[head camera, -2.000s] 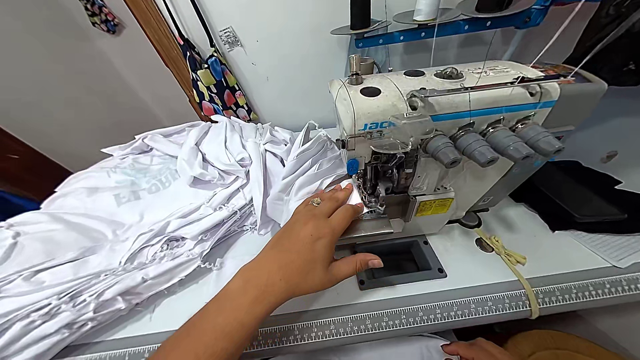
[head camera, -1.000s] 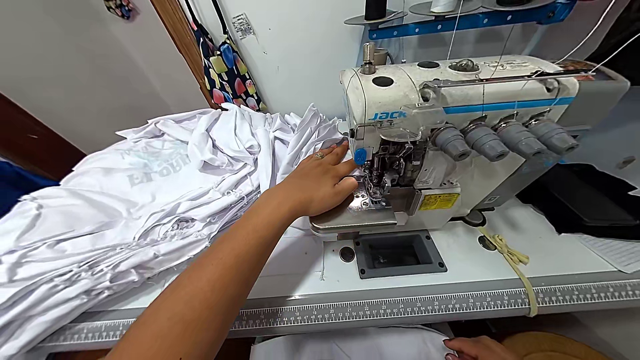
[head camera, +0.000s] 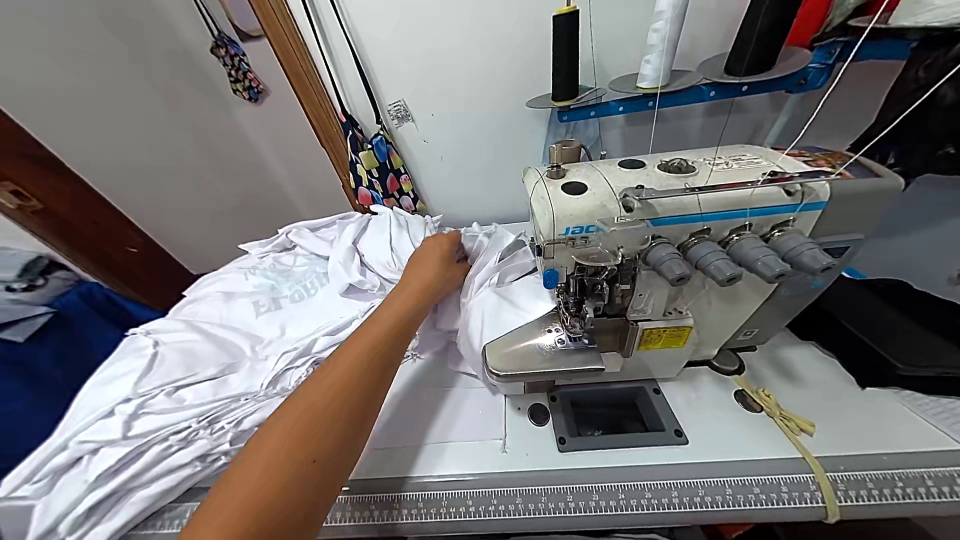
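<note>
My left hand (head camera: 441, 264) grips a fold of white fabric at the back of a large heap of white garments (head camera: 225, 352), left of the overlock sewing machine (head camera: 720, 202). Part of the white fabric (head camera: 510, 307) lies against the machine's left end, behind its metal cloth plate (head camera: 540, 352). The needle and presser foot area (head camera: 574, 315) has no hand at it. The fingertips are partly hidden in the folds. My right hand is out of view.
Thread cones (head camera: 565, 56) stand on a blue rack above the machine. A measuring tape (head camera: 600, 491) runs along the table's front edge, with a yellow cord (head camera: 810, 457) tied near it. Black fabric (head camera: 877, 330) lies at right. A patterned cloth bag (head camera: 382, 172) hangs behind the heap.
My left hand has moved from beside the presser foot back and left into the white heap, and has taken hold of fabric. My right hand, at the lower edge before, has left the view.
</note>
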